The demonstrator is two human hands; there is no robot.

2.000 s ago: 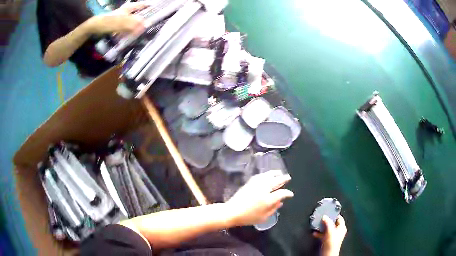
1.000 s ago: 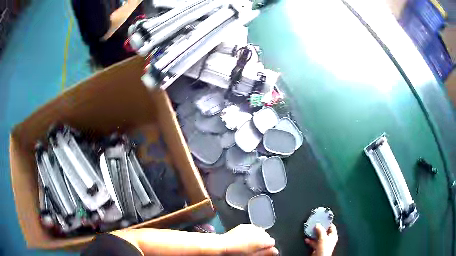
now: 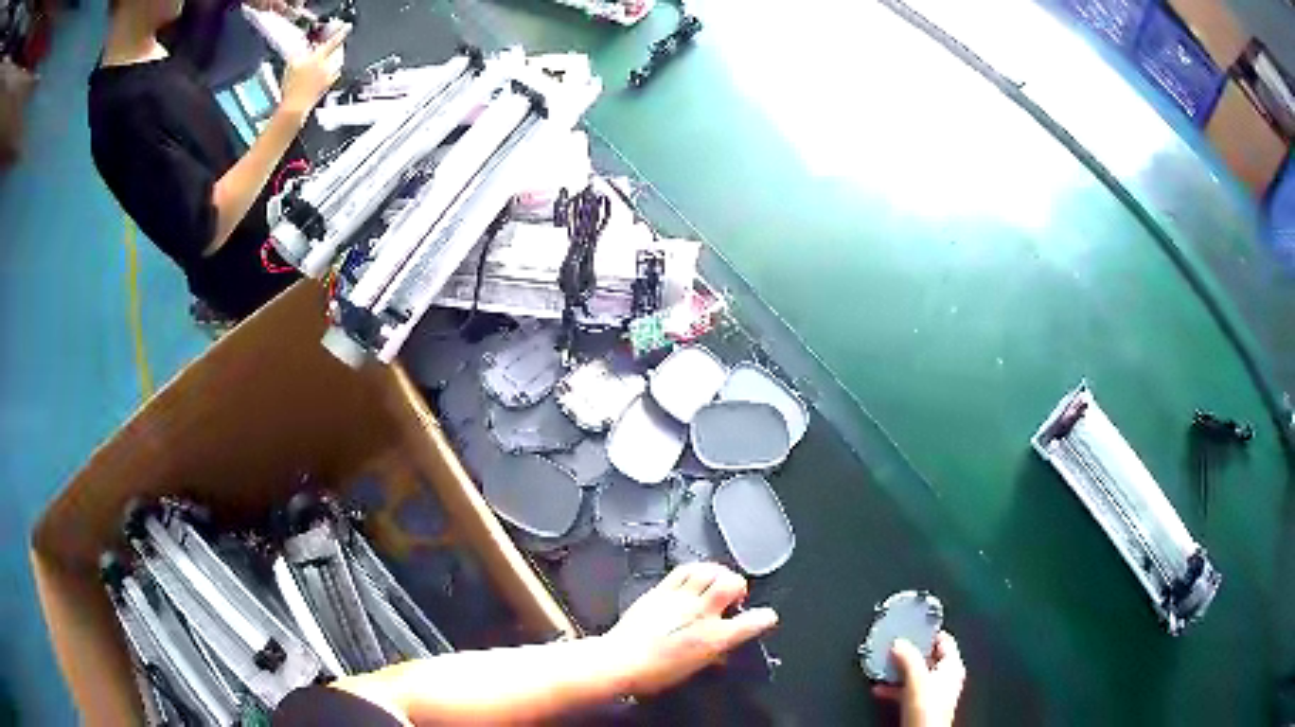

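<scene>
Grey end caps (image 3: 740, 435) lie in a loose pile on the dark near strip. My right hand (image 3: 930, 685), cut off by the bottom edge, holds one grey end cap (image 3: 900, 635) with its ribbed inner face up, thumb on it. My left hand (image 3: 692, 622) is just below the pile, palm down, thumb and forefinger reaching right. What lies under its fingers is hidden, so I cannot tell whether it grips anything. A silver housing (image 3: 1126, 504) lies alone on the green surface at the right, with a black plug (image 3: 1221, 426) beside it.
An open carton (image 3: 490, 500) at the left holds several housings (image 3: 213, 604). More silver housings (image 3: 440, 213) are heaped at the upper left, with bundled black cords (image 3: 580, 242) and a green circuit board (image 3: 656, 331). Another person (image 3: 164, 156) stands beyond the carton, hands raised.
The camera view has shifted, bringing more of the heap and the other person into view. My left hand has moved up over where a loose cap showed. My right hand still holds its cap.
</scene>
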